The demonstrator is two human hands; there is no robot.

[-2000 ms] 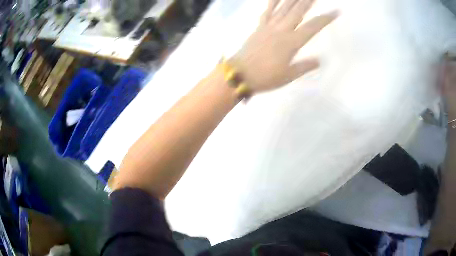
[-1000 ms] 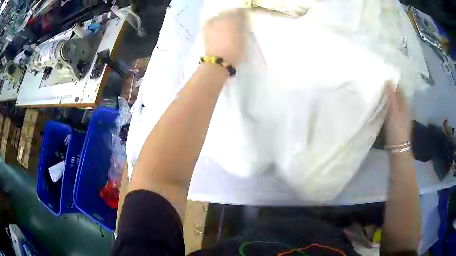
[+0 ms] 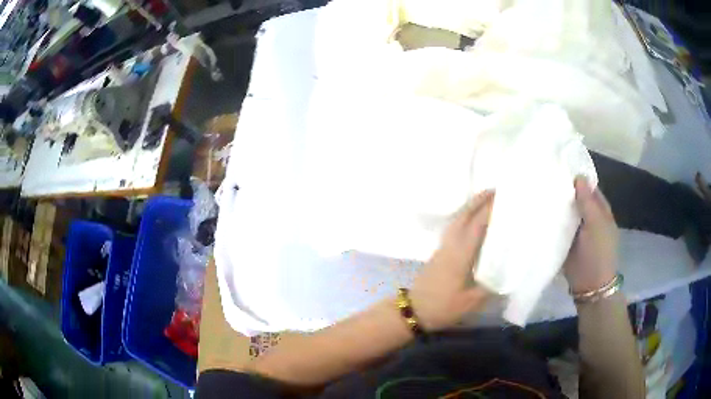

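A white garment [image 3: 530, 203] is gathered into a narrow bundle between my two hands, near the front edge of the pressing table. My left hand [image 3: 460, 265] holds its left side and my right hand [image 3: 594, 238] holds its right side. More white and cream cloth [image 3: 546, 39] lies bunched behind it. The black padded board [image 3: 639, 195] shows to the right of my right hand, partly hidden under cloth.
The pale pressing table cover [image 3: 273, 288] has a rounded front left corner. Blue bins [image 3: 160, 288] stand on the floor at left, below a table with a sewing machine [image 3: 113, 117]. A cardboard box [image 3: 226, 343] is under the near corner.
My hands have come closer together and nearer to my body. The garment, spread wide between them before, is now gathered into a narrow bundle. More of the table cover shows at left.
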